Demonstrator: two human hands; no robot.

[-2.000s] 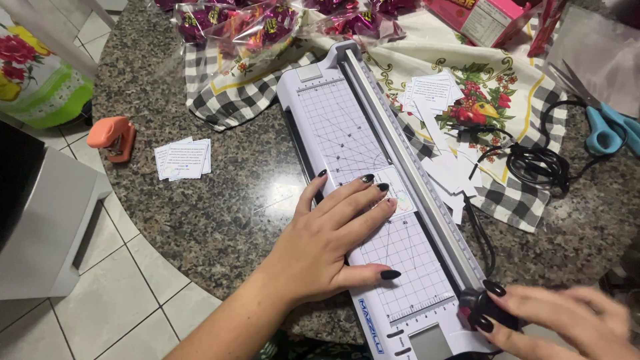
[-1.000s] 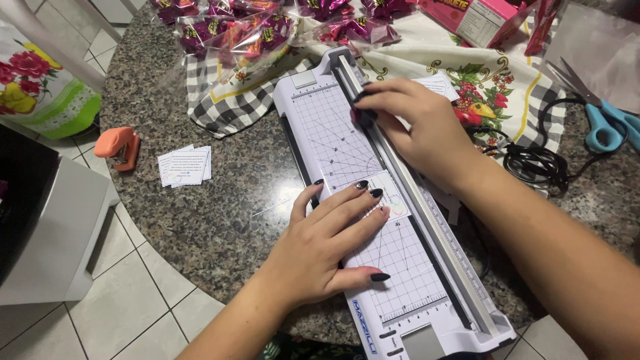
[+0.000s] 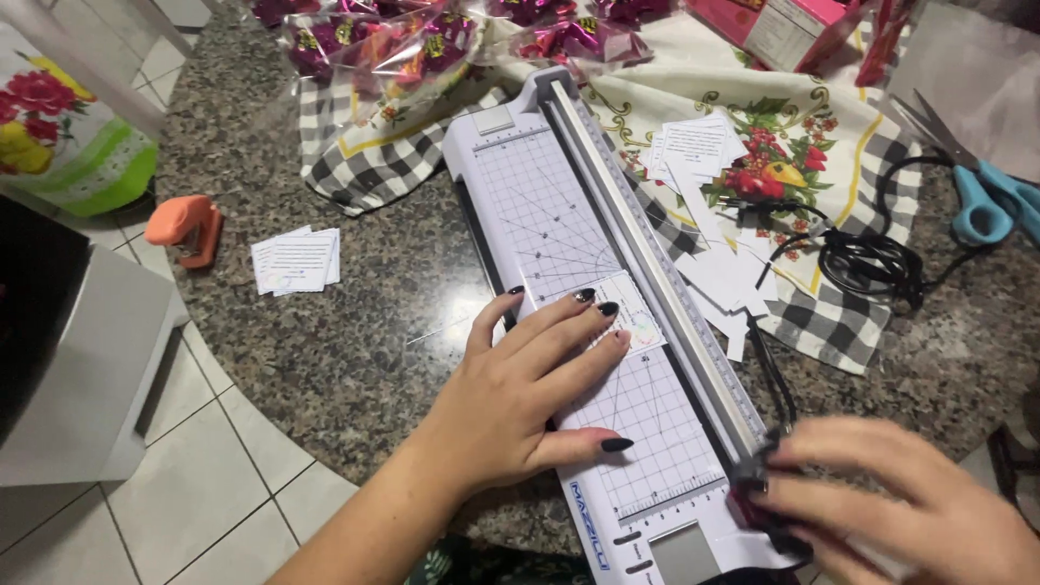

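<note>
A white Mazzilli paper trimmer (image 3: 662,431) with a printed grid lies slanted across the granite table. My left hand (image 3: 520,382) is spread flat, pressing a small printed card (image 3: 630,313) against the bed; the card's right edge meets the cutting rail (image 3: 650,236). At the rail's near end, my right hand (image 3: 869,496), blurred, grips the dark sliding cutter head (image 3: 760,496). A small stack of printed cards (image 3: 299,260) lies left of the trimmer. Right of the rail are more printed cards (image 3: 695,146) and white paper offcuts (image 3: 723,276) on a cloth.
An orange hole punch (image 3: 187,230) sits near the table's left edge. Blue-handled scissors (image 3: 979,195) and a coiled black cable (image 3: 869,264) lie at right. Wrapped purple sweets (image 3: 390,49) and a pink box (image 3: 780,28) stand at the back on a patterned cloth (image 3: 853,325).
My right hand has come from the rail's far part back to its near end since one second ago. My left hand has stayed on the card.
</note>
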